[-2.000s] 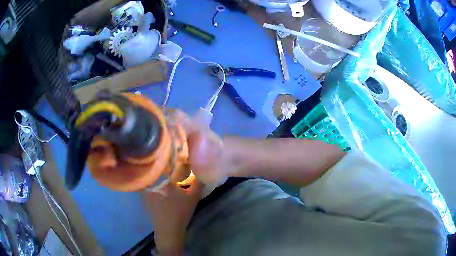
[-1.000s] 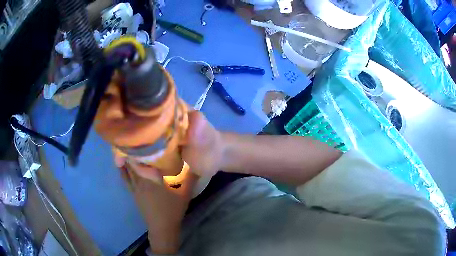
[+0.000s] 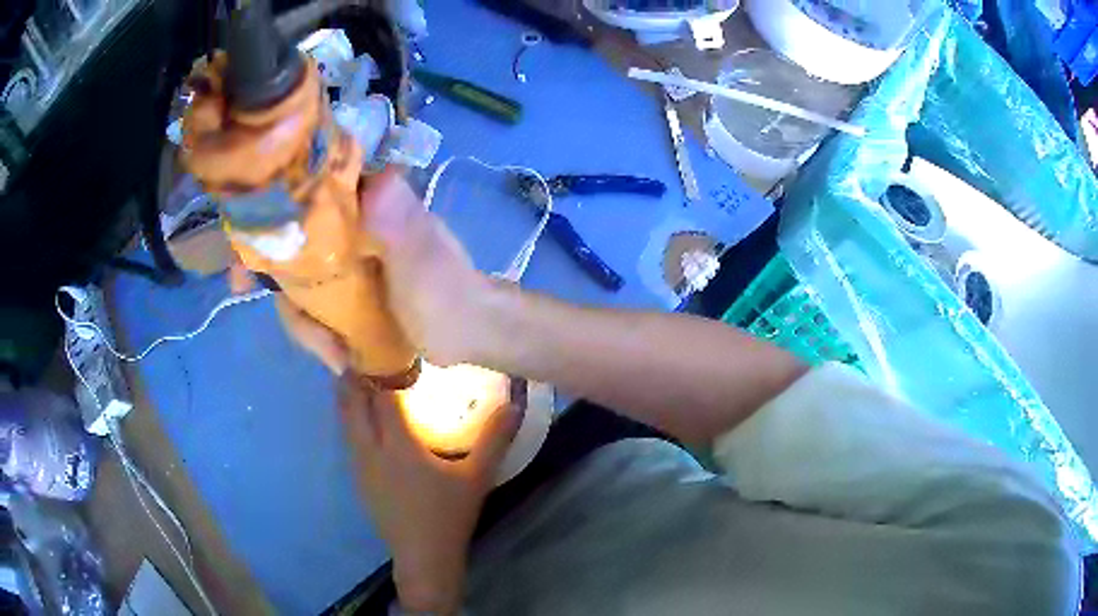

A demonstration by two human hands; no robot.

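Note:
The large orange electric screwdriver slants down across the mat, its dark upper end and cable towards the top left. My right hand is wrapped around its body. The tool's lower end is at the lit lamp housing, which shows a bright warm glow and a white rim. My left hand holds the housing from below and the left, fingers at its edge. The tool's bit and any screw are hidden.
Blue-handled cutters lie open on the blue mat beside a white cord. A green-handled screwdriver lies beyond. A turquoise-lined bin stands at right, a power strip at left. White parts fill a box behind the tool.
The screwdriver has swung upright and towards the top left, its lower end now visible at the lamp. My right hand has moved up with it. More of the glowing housing shows.

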